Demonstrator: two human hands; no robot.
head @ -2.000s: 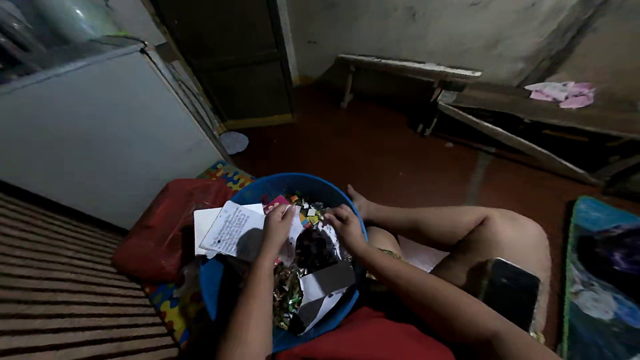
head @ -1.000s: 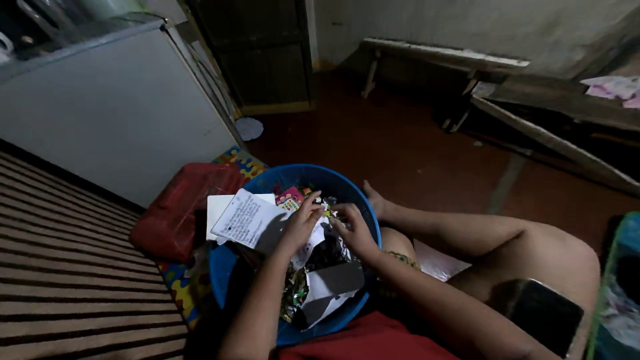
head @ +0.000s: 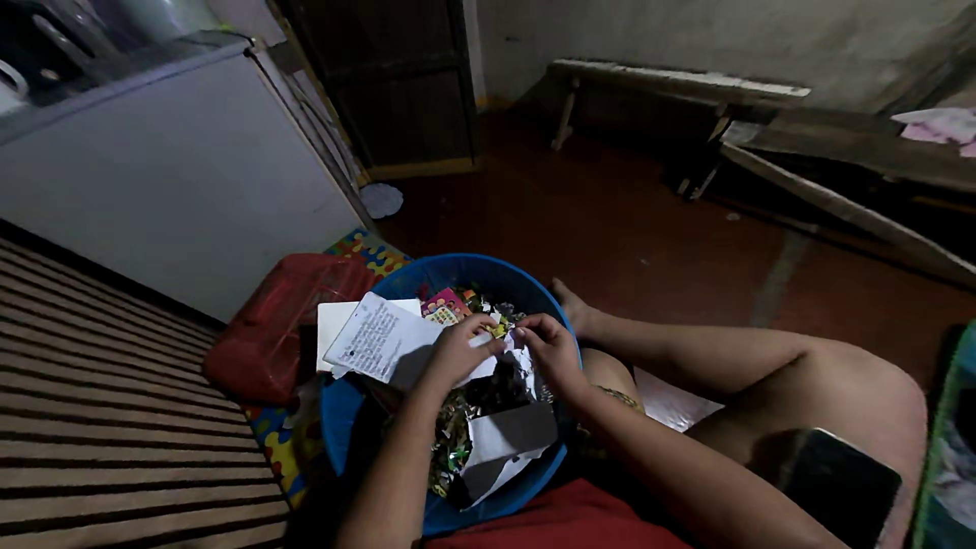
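A round blue plastic basin (head: 450, 263) stands against my lap, holding many small torn paper and foil scraps (head: 451, 450). Over its middle my left hand (head: 461, 347) pinches a small yellowish scrap (head: 499, 330). The fingertips of my right hand (head: 549, 347) are close together beside that scrap; whether they grip a piece of it is too small to tell. A sheet with handwriting (head: 385, 335) lies on the basin's left side, partly over another white sheet (head: 332, 324). A pink printed card (head: 448, 303) is behind my left hand. A grey-white folded card (head: 511, 431) lies nearer my body.
A red plastic case (head: 278, 328) sits left of the basin on a colourful puzzle-patterned mat (head: 366, 250). Slatted wood (head: 114, 396) and a pale cabinet (head: 175, 168) border the left. A dark phone (head: 842, 484) rests on my leg. Wooden benches (head: 679, 82) stand along the far wall.
Both hands stay over the basin, with small shifts of the fingers. The view has turned somewhat. The sheets and the folded card remain in the basin.
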